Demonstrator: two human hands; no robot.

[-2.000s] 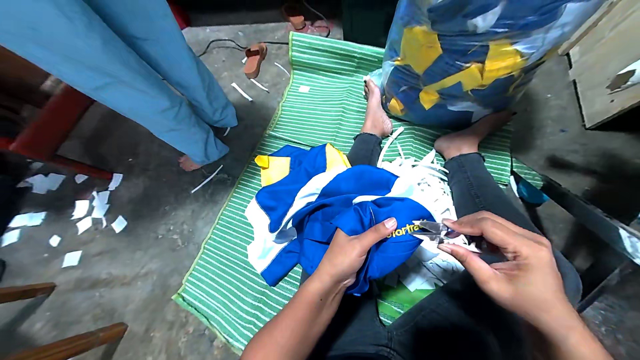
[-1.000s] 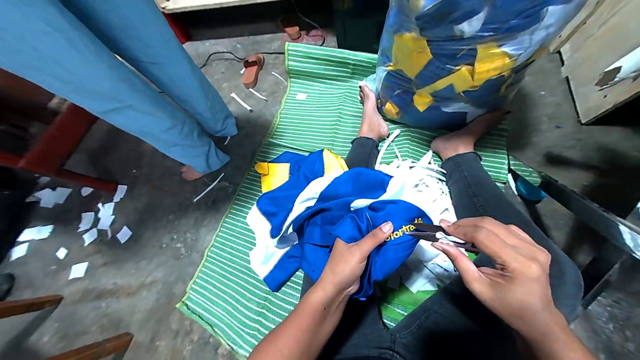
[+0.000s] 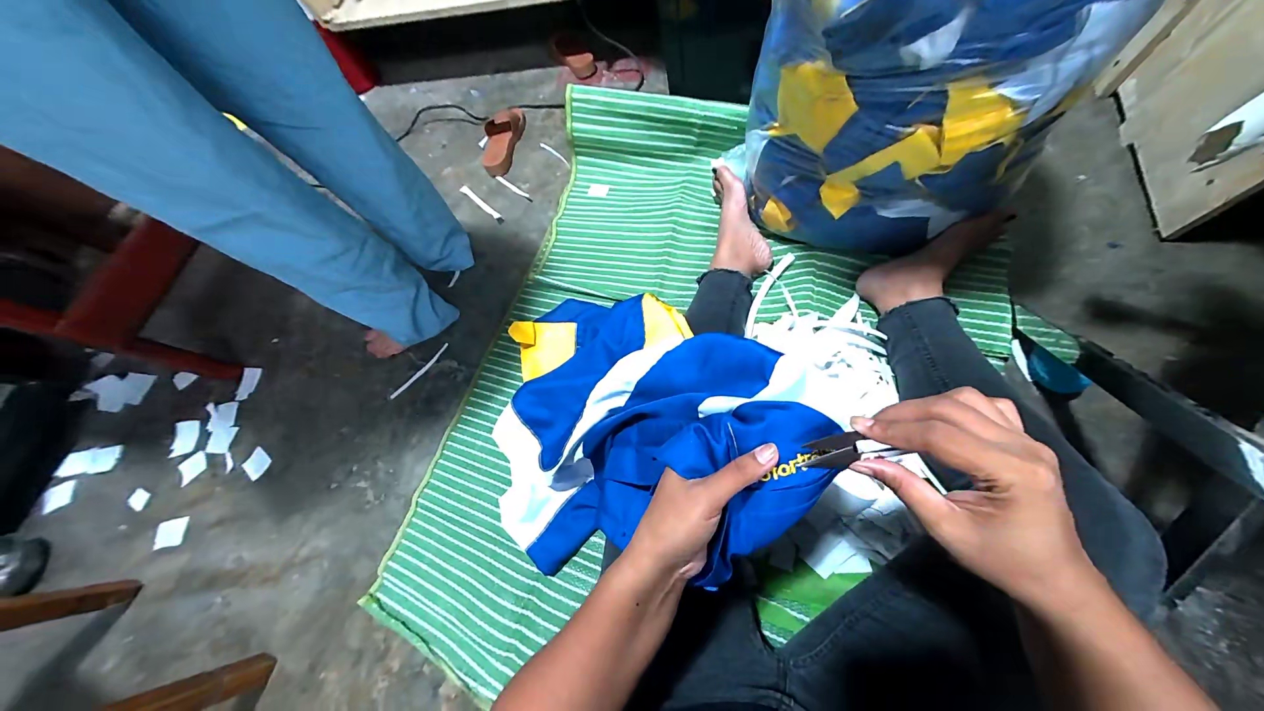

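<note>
A blue, white and yellow garment lies bunched over my lap, with yellow embroidered lettering on its blue part. My left hand grips the blue cloth just left of the lettering, thumb on top. Between the thumb and fingers of my right hand is a pair of small thread snips, their dark blades pointing left and lying over the right end of the lettering. Whether the blade tips touch the thread is too small to tell. White fabric strips are heaped between my legs, beyond the hands.
I sit on a green striped mat. A clear plastic bag of blue and yellow scraps stands between my feet. At left are a person's blue trousers, a red stool and white scraps. A brown sandal lies beyond.
The snips looked bright at the right end of the lettering two seconds ago; their dark blades now show over it. My left hand keeps its hold on the garment.
</note>
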